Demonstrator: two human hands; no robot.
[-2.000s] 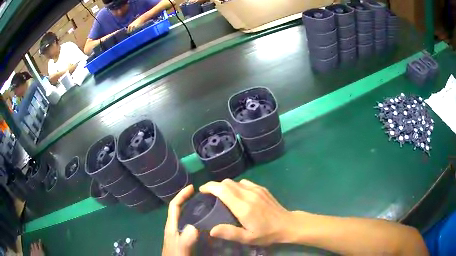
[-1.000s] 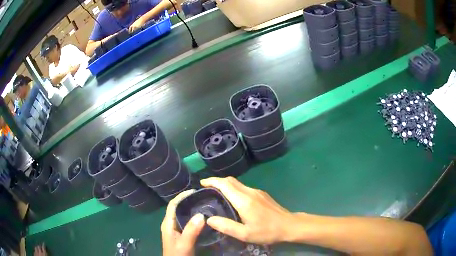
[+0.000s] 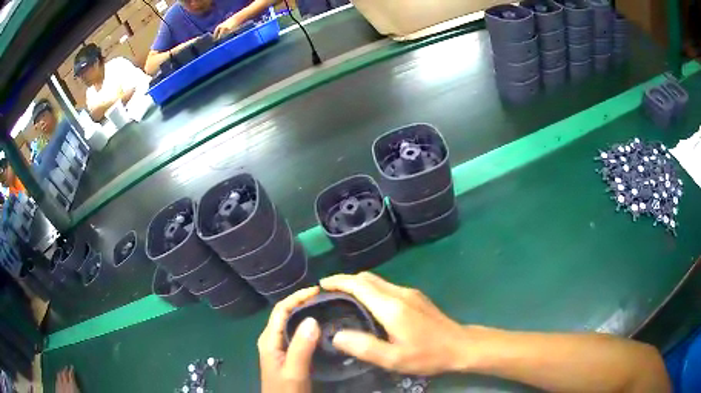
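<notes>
A dark grey housing (image 3: 335, 361) is held open side up at the bottom centre. My left hand (image 3: 286, 345) grips its left side, with the thumb inside the rim. My right hand (image 3: 400, 326) grips its right side, with the thumb pressed inside near the centre. What the thumbs touch is partly hidden. Small fittings (image 3: 411, 384) lie just right of the housing, partly cut off by the bottom edge. Another small group of fittings (image 3: 201, 373) lies to the left.
Housing stacks stand beyond my hands at left (image 3: 254, 238) and centre (image 3: 419, 184). More stacks (image 3: 515, 57) stand at the back right. A pile of fittings (image 3: 642, 180) lies right, beside a white sheet (image 3: 689, 157). A neighbour's hand (image 3: 66, 379) shows bottom left. People work opposite at a blue tray (image 3: 215, 60).
The housing has turned from closed face up to open side up between my hands. My thumbs have moved inside its rim. The view has shifted slightly.
</notes>
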